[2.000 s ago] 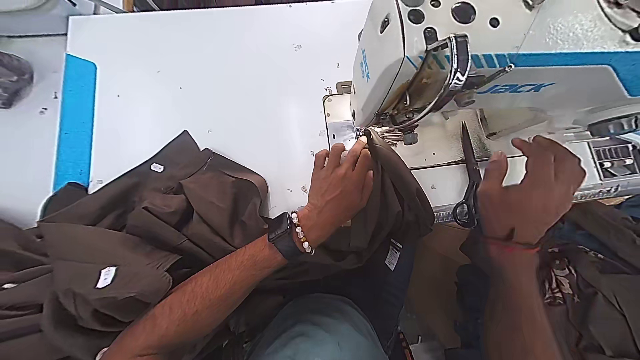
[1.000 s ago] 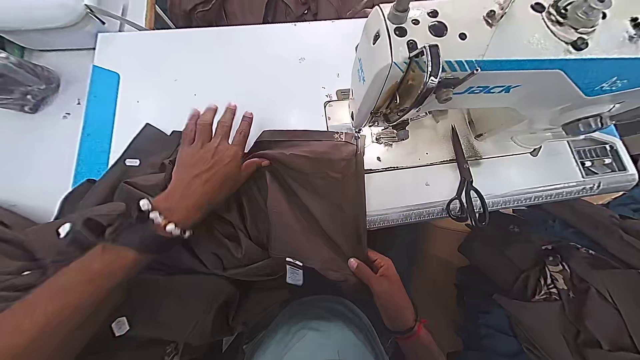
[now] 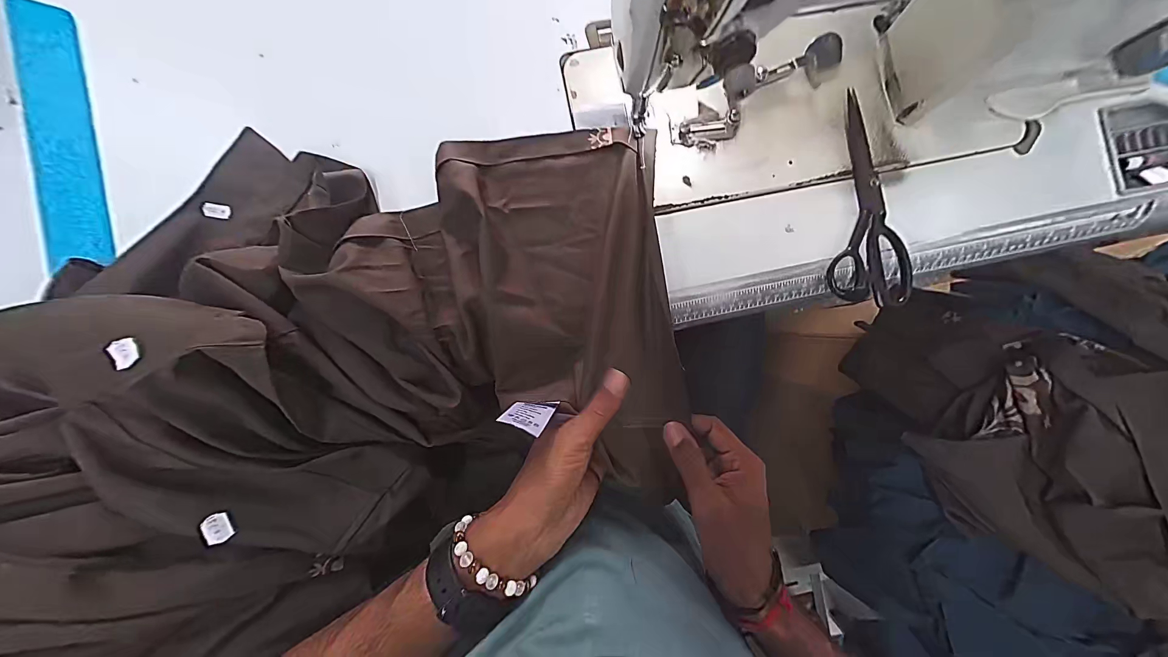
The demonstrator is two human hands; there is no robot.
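Note:
A dark brown fabric piece (image 3: pixel 557 265) hangs from beneath the needle and presser foot (image 3: pixel 641 114) of a Jack sewing machine, its folded top edge against the metal plate. My left hand (image 3: pixel 561 479), with a beaded bracelet and a dark watch band, grips the lower part of this fabric beside a white care label (image 3: pixel 529 417); its thumb lies on top and its fingers are hidden beneath. My right hand (image 3: pixel 725 493), with a red string at the wrist, pinches the fabric's lower right edge between thumb and fingers.
Black-handled scissors (image 3: pixel 867 219) lie on the machine bed at the front edge, beside a ruler strip (image 3: pixel 776 292). More brown garments with white stickers (image 3: pixel 219 365) are heaped at the left. Dark brown and blue garments (image 3: pixel 1031 456) lie lower right, below the table.
My left hand has come down from the fabric on the table to its lower part near the label. My right hand stays at the lower right edge. The view has moved closer.

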